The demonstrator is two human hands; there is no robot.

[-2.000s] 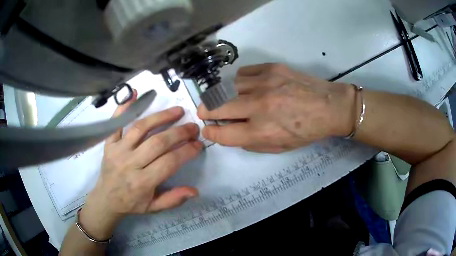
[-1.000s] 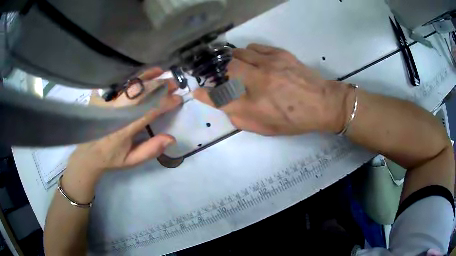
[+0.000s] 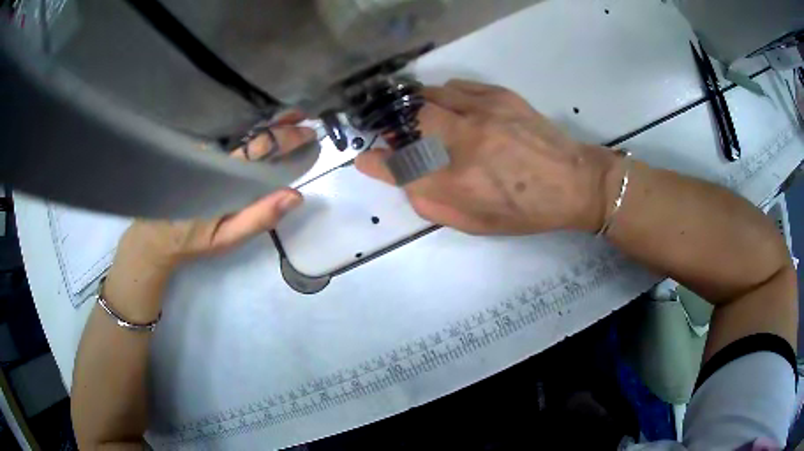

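Observation:
The grey-white sewing machine head [image 3: 176, 97] covers the upper left. Its dark tension dial with a ridged grey knob [image 3: 418, 160] hangs in front of my right hand [image 3: 502, 163]. My right hand lies palm down beside the needle area, its fingertips partly hidden by the dial. My left hand [image 3: 225, 216] is left of the needle area, mostly behind the machine head; its thumb shows. I cannot tell what either hand holds. The white paper pattern [image 3: 78, 251] shows at the left, under or beside my left wrist. The needle plate cover [image 3: 353, 225] is exposed.
A slim black pointed tool [image 3: 718, 106] lies at the upper right of the white table [image 3: 423, 299]. A printed ruler [image 3: 397, 365] runs along the front edge. Green cloth [image 3: 674, 343] hangs below the table's right side. Another machine part stands at the top right.
The paper pattern has moved left and back, uncovering the plate cover. My left hand has shifted left and back behind the machine head. My right hand has moved slightly back. The view has shifted a little.

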